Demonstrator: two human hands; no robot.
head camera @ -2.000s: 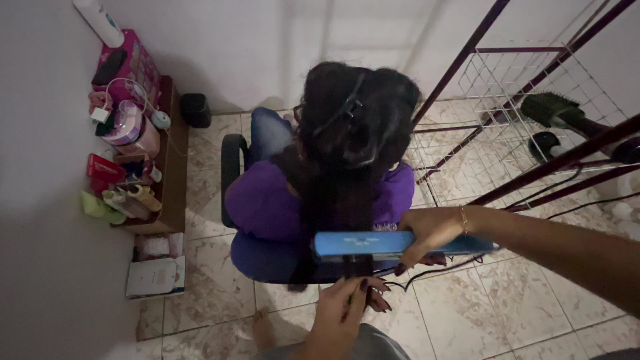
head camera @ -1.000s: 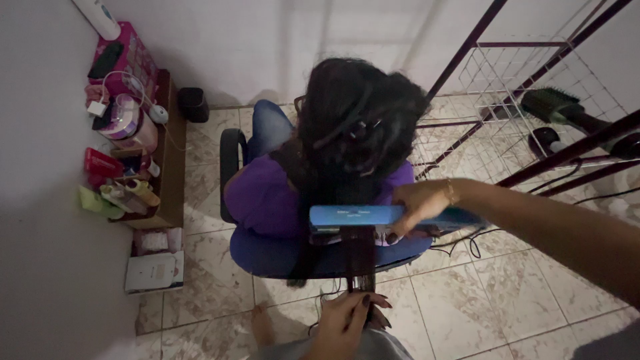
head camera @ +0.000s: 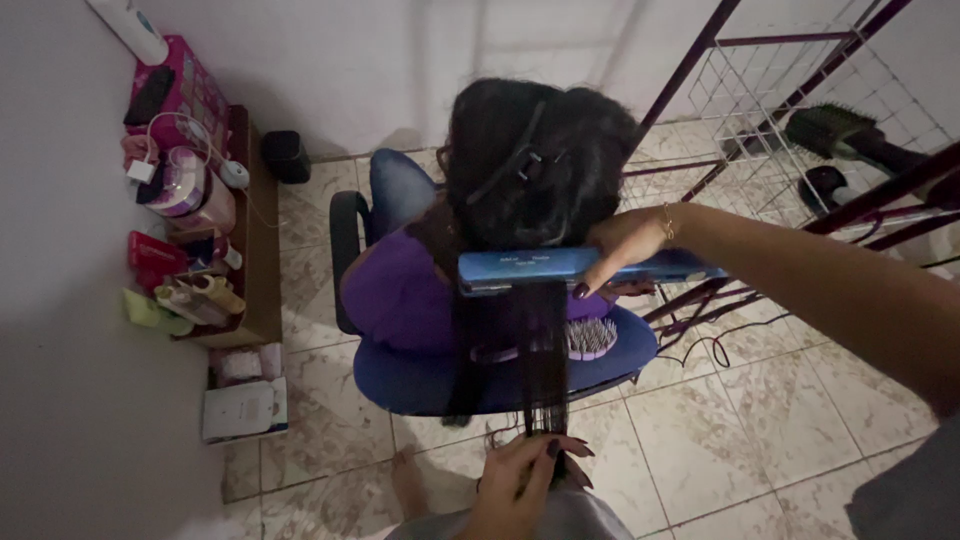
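Note:
A person in a purple top (head camera: 397, 292) sits on a blue chair, back to me, with dark hair (head camera: 525, 157) partly clipped up on the head. My right hand (head camera: 626, 244) is closed around a blue hair straightener (head camera: 529, 268), whose plates lie across a section of hair close to the head. Lower down, my left hand (head camera: 525, 476) holds the ends of that dark hair section (head camera: 546, 360) between its fingers. Behind the hair, a paddle-like hairbrush with pale bristles (head camera: 592, 339) rests at the chair back.
At left, a wooden shelf unit (head camera: 259, 262) bears bottles, jars and a pink box (head camera: 187, 90). A black bin (head camera: 286, 157) stands by the wall. On the right, a dark metal rack (head camera: 690, 67) with wire grids stands near a round brush (head camera: 832, 129). Cables (head camera: 720, 352) lie on the tiled floor.
The straightener in my right hand has moved up toward the head since a second ago. My left hand still holds the hair ends low down. More of the hairbrush now shows.

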